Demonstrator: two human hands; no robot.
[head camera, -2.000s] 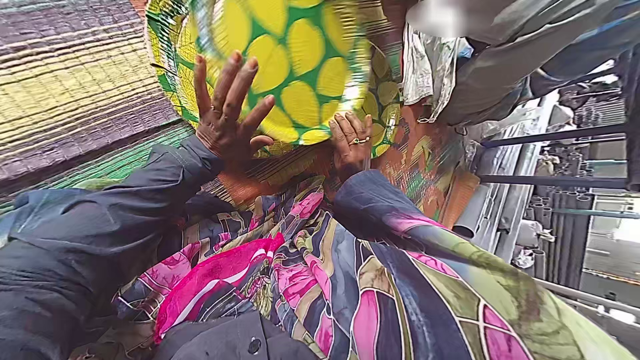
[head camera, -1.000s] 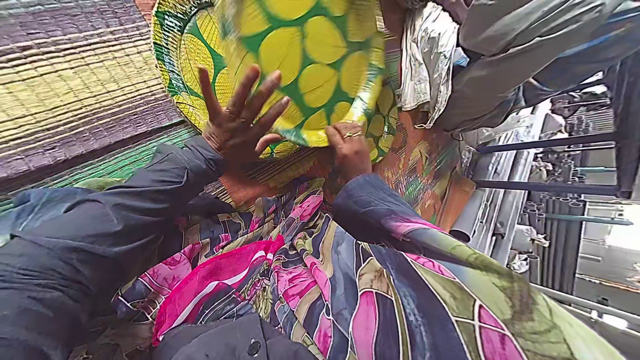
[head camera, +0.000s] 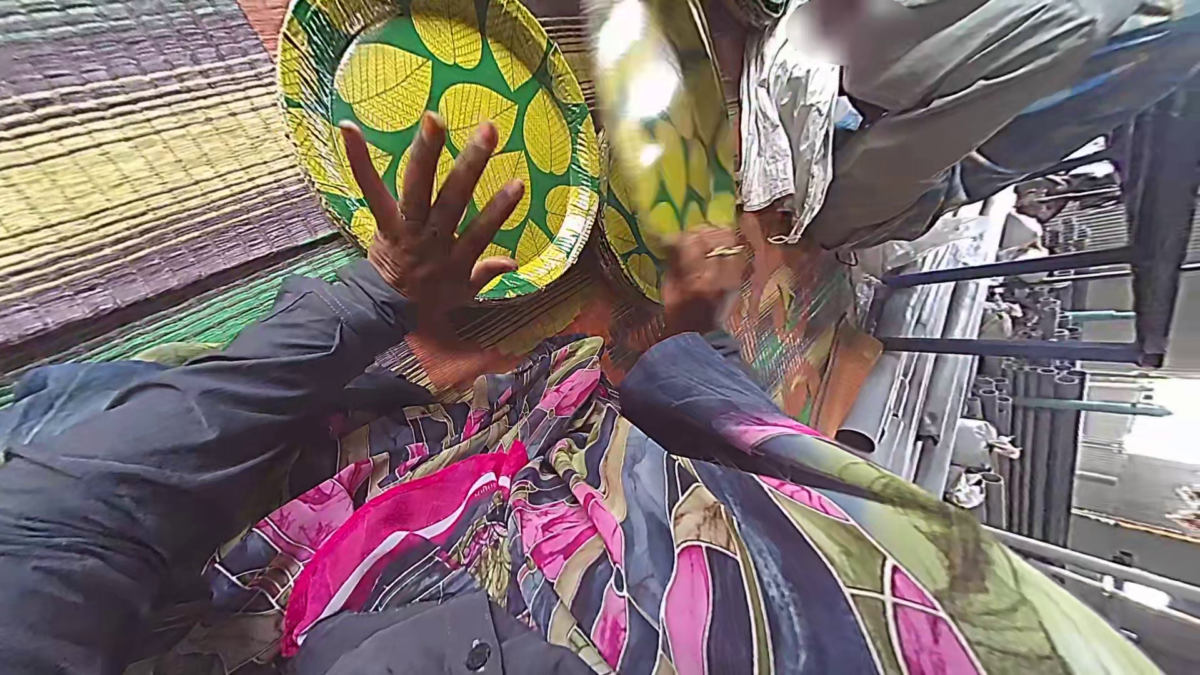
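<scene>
My left hand (head camera: 436, 211), fingers spread, hovers over or rests against a round green tray with a yellow leaf pattern (head camera: 547, 131); which of the two cannot be told. A second tray of the same pattern (head camera: 689, 122), blurred and tilted on edge, is gripped at its lower rim by my right hand (head camera: 703, 267), which wears a ring. Beneath that tilted tray, part of another leaf-patterned tray (head camera: 630, 234) shows, mostly hidden.
A striped woven mat (head camera: 141, 169) lies at the left. A person's grey sleeve or trouser leg (head camera: 928, 103) and a whitish cloth (head camera: 786, 122) are at the upper right. Metal pipes (head camera: 919, 394) and dark bars stand at the right. A patterned scarf (head camera: 656, 525) covers my lap.
My right hand has moved right with its tray, which has tilted up on edge and uncovered the tray under my left hand. My left hand remains spread.
</scene>
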